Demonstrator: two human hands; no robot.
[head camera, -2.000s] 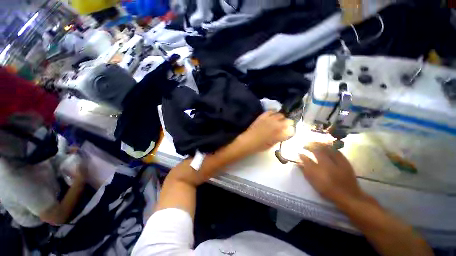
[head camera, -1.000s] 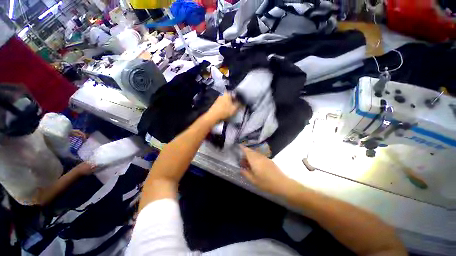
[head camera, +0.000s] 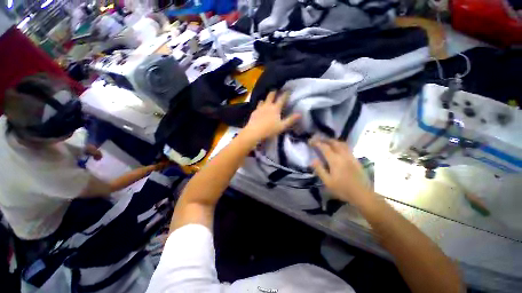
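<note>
A garment piece (head camera: 329, 100) of light grey, white and black cloth lies bunched on the table left of the sewing machine, partly over the front edge. My left hand (head camera: 269, 118) is at its left side with the fingers spread, over black and grey cloth. My right hand (head camera: 341, 169) is on its lower right part with the fingers apart; whether the fingertips pinch cloth is unclear. The lockstitch machine (head camera: 475, 129) stands at the right with its needle area (head camera: 420, 160) lit, and no cloth shows under it.
A small green-orange tool (head camera: 476, 203) lies on the machine bed. Black and grey garments (head camera: 389, 63) are heaped behind. Black cloth (head camera: 192, 111) hangs over an orange-yellow surface at left. Another machine (head camera: 151, 77) and a seated person (head camera: 48, 166) are at the left.
The hands left the needle and moved left to the cloth. The garment has been turned, with more light grey showing now. Since one second ago both hands have opened and shifted slightly right.
</note>
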